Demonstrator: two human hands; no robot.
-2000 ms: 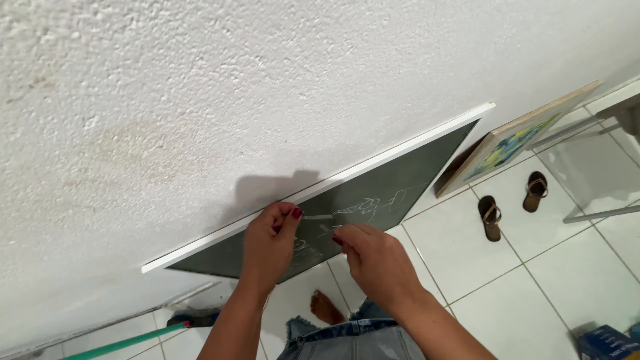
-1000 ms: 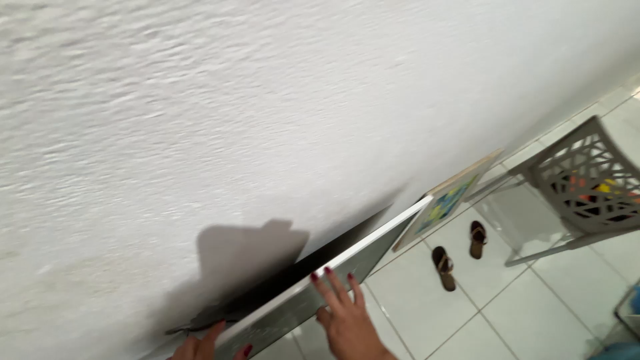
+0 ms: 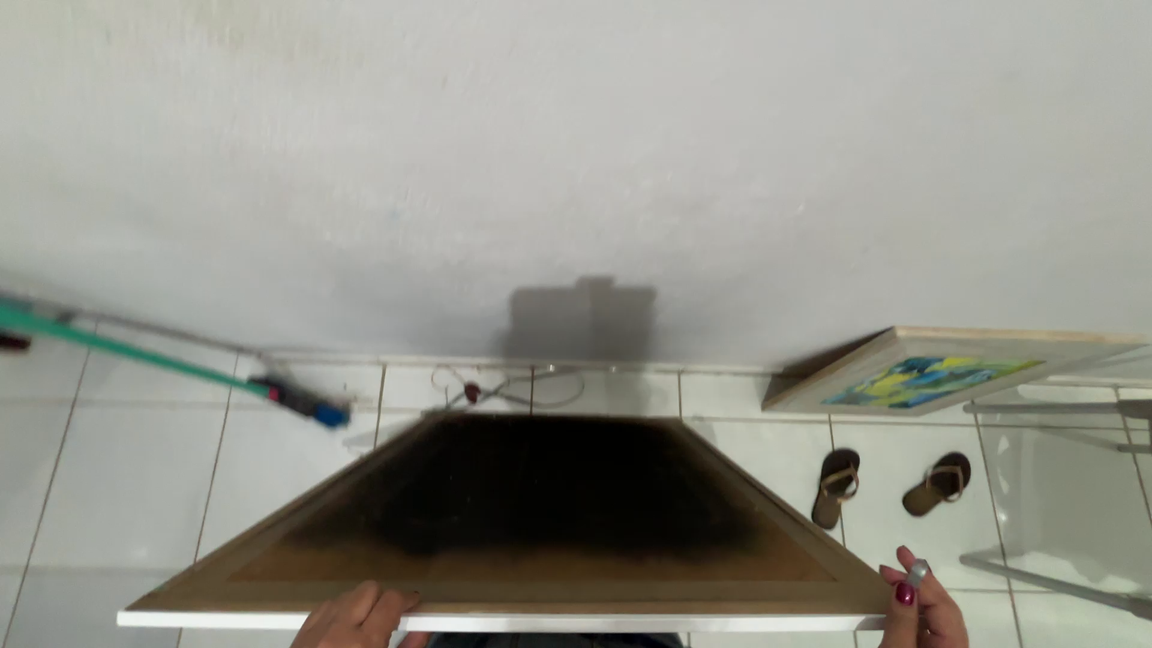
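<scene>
A white-framed chalkboard (image 3: 540,576) stands tilted on the floor, pulled away from the wall, with its brown, dark-stained back in view. My left hand (image 3: 360,616) grips the top edge of its frame left of centre, the fingers over the back. My right hand (image 3: 922,598) is at the frame's right corner. Between its thumb and fingers is a small whitish piece (image 3: 917,572), which looks like chalk. Whether this hand also grips the frame is hard to tell. The board's writing side is hidden.
A white wall (image 3: 576,180) rises ahead. A thin cable (image 3: 540,399) lies at its foot. On the left is a broom or brush with a green handle (image 3: 162,358). A painted panel (image 3: 936,373) leans at the right, near flip-flops (image 3: 837,486) and metal chair legs (image 3: 1062,580).
Both hands have gone from in front of the chalkboard to its frame. The board has come away from the wall and its back now shows. The view has shifted a lot.
</scene>
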